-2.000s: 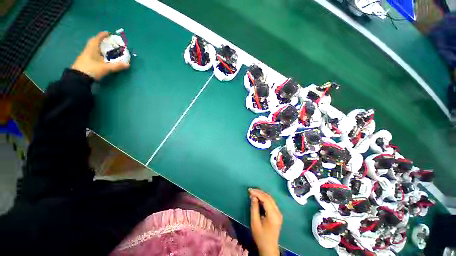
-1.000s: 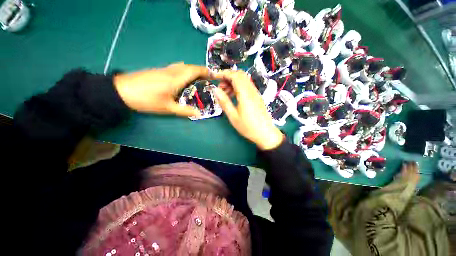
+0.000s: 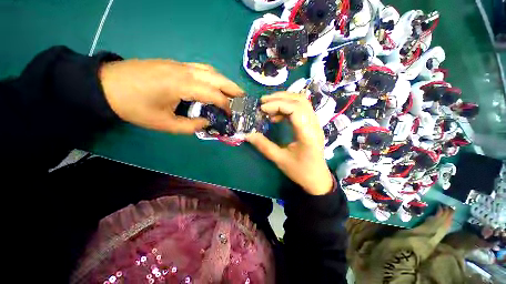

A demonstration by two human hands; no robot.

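My left hand (image 3: 166, 94) and my right hand (image 3: 297, 136) hold a camera unit between them over the green bench. The unit's main board (image 3: 244, 112) stands upright between my fingertips. A black part with a white band, likely the lens (image 3: 206, 115), lies under my left fingers. A bit of white camera shell (image 3: 224, 138) with red wires shows below the board. The rest of the shell is hidden by my hands.
Semi-finished cameras (image 3: 383, 83) with red wires cover the green mat (image 3: 183, 33) from centre to right. A black box (image 3: 473, 176) stands at the right, with small white pieces (image 3: 491, 208) beyond it. Another worker's tan sleeve (image 3: 399, 252) is at the lower right.
The view has come closer to the bench. The unit has turned between my hands; its board now stands raised and the black part with a white band shows beside it.
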